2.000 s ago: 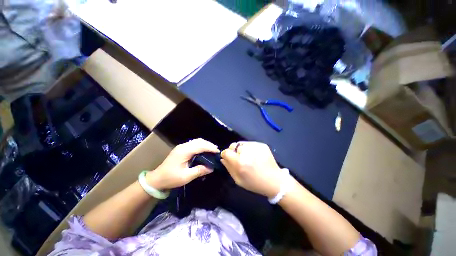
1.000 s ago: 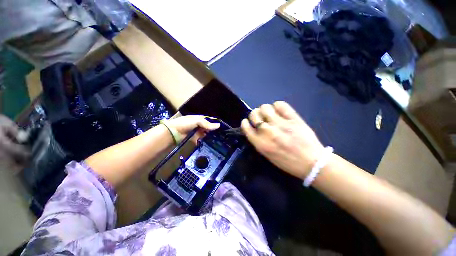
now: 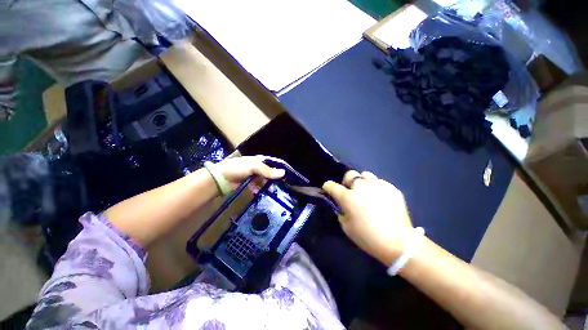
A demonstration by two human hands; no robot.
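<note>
The black plastic housing (image 3: 273,214) lies tilted over my lap, its open frame side up, with a round opening and a small grid inside. My left hand (image 3: 248,170) grips its upper end, thumb on the frame. My right hand (image 3: 376,209) is closed on the long-nose pliers (image 3: 308,190), whose slim dark jaws reach the upper end of the housing. The pliers' handles are mostly hidden by my fingers. Whether the jaws hold a piece cannot be told.
An open carton (image 3: 196,72) at left holds black housings (image 3: 158,120) and shiny plastic. A heap of black pads (image 3: 461,80) and a small silvery piece (image 3: 487,173) lie at right on the dark mat (image 3: 348,106). Another person's grey clothing (image 3: 61,32) shows at upper left; another carton (image 3: 561,138) stands at right.
The pliers have left the mat and are in my right hand. The housing has turned its inside into view. In the last second my right hand has moved slightly down and right.
</note>
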